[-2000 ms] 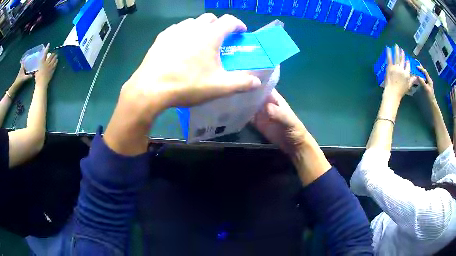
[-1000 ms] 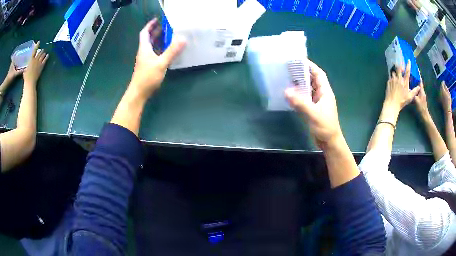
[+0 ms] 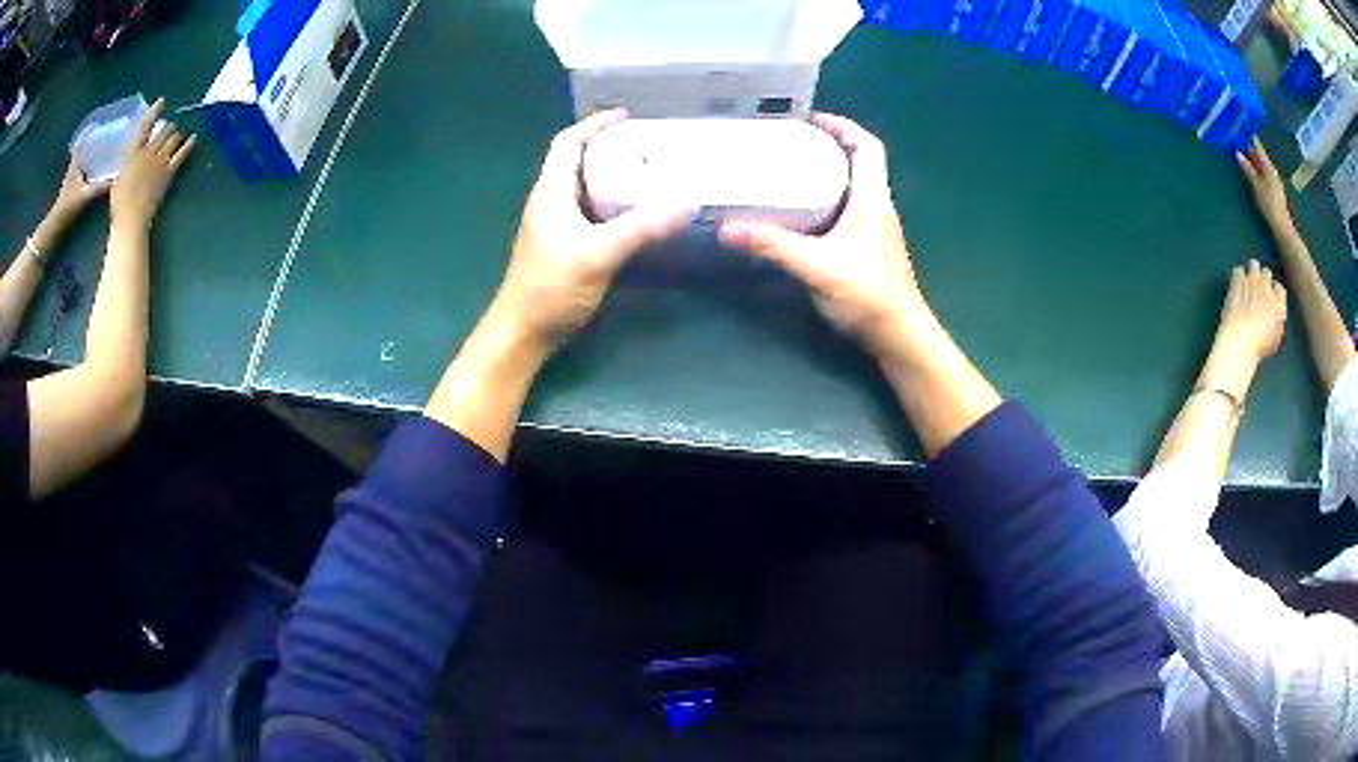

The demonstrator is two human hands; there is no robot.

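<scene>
A white oblong unit with rounded ends, likely a humidifier (image 3: 722, 167), is held level over the table. My left hand (image 3: 563, 238) grips its left end and my right hand (image 3: 856, 246) grips its right end, with both thumbs along the near side. Its underside is hidden. Just behind it stands an open retail box (image 3: 693, 87) with white inner flaps spread and small dark icons on its near side. The top of the box is cut off by the picture's edge.
Finished blue boxes (image 3: 1095, 52) stand in a curved row at the far right of the green table (image 3: 715, 372). An open blue and white carton (image 3: 283, 97) stands at the left. A left neighbour's hands hold a clear tub (image 3: 112, 139). A right neighbour's hands rest near the row.
The unit has moved from the right to the middle, now in both hands. My left hand has let go of the box, which stands behind. The right neighbour's box has joined the row.
</scene>
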